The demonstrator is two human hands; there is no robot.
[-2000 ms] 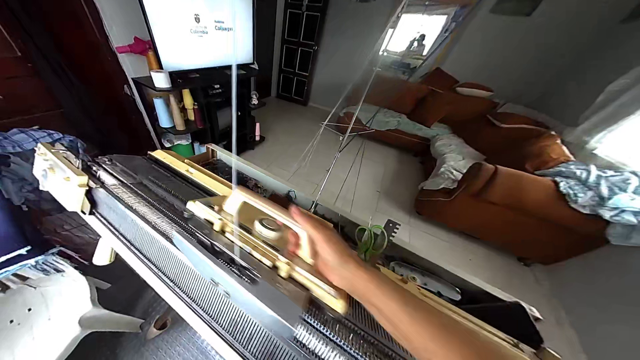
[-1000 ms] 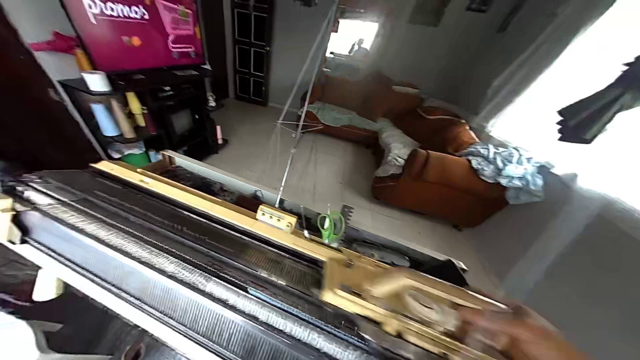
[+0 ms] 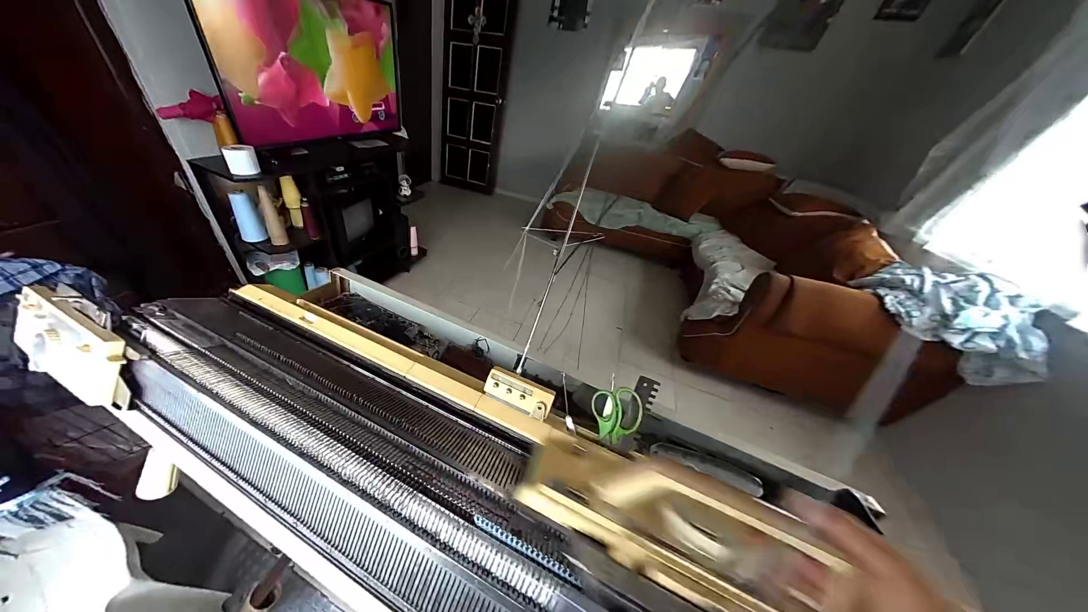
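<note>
My right hand (image 3: 850,561), blurred, grips the handle of the cream knitting machine carriage (image 3: 646,527) at the lower right. Under the carriage runs the long needle bed of the knitting machine (image 3: 408,399), slanting from upper left to lower right. A narrow strip of light blue knitting (image 3: 527,548) lies along the needles, left of the carriage. A second cream carriage (image 3: 72,344) sits at the bed's far left end. Behind the bed, a cream unit with small knobs (image 3: 518,393) stands at the foot of the yarn mast. My left hand is out of the frame.
Green-handled scissors (image 3: 616,415) stand in the tray behind the machine. A thin metal yarn mast (image 3: 552,280) rises there. Yarn cones (image 3: 246,217) fill a black shelf under a television (image 3: 314,68). A brown sofa (image 3: 807,331) is beyond, and a white plastic chair (image 3: 76,552) at lower left.
My right hand and the carriage have moved along the bed toward the lower right, from near its middle two seconds ago. The knobbed unit and more of the needle bed now show.
</note>
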